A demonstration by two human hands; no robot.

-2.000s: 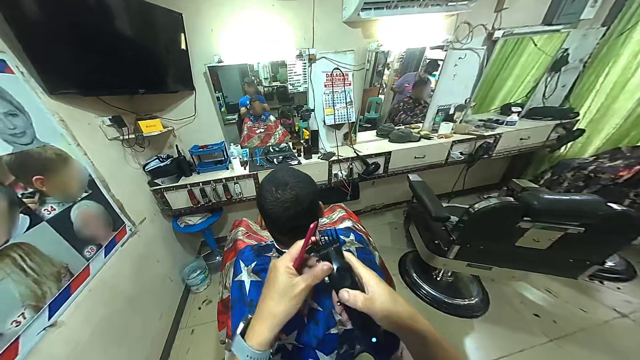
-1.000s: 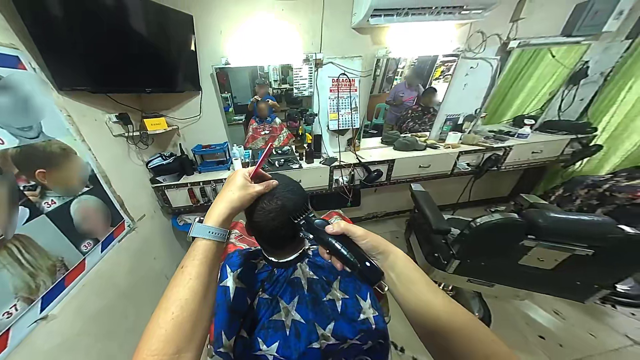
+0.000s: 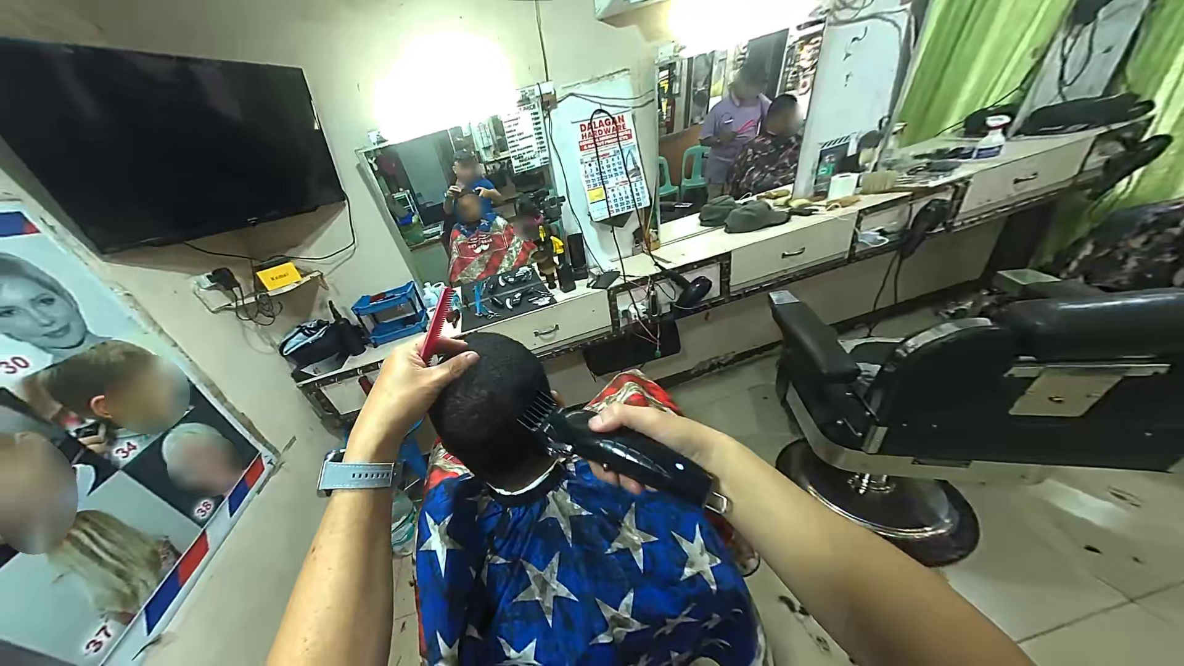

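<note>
A seated person's head (image 3: 490, 407) with short dark hair is in the middle, seen from behind, above a barber's cape (image 3: 573, 573) with white stars on blue. My left hand (image 3: 412, 384) holds a red comb (image 3: 438, 324) upright between its fingers, and its thumb rests at the upper left of the head. My right hand (image 3: 652, 439) is closed around a black hair clipper (image 3: 638, 460). The clipper's comb guard (image 3: 536, 413) meets the hair at the lower right of the head. A watch with a grey strap (image 3: 356, 474) is on my left wrist.
A counter with drawers (image 3: 573, 319) runs along the wall under mirrors (image 3: 453, 199), bearing a blue rack (image 3: 390, 313) and tools. An empty black barber chair (image 3: 999, 379) stands at the right. A television (image 3: 176, 139) hangs at the upper left above a poster (image 3: 120, 416).
Two seconds ago both hands were together behind the head, at the clipper. They have since parted, the left to the head's upper left and the clipper to its right side, where it was one second ago.
</note>
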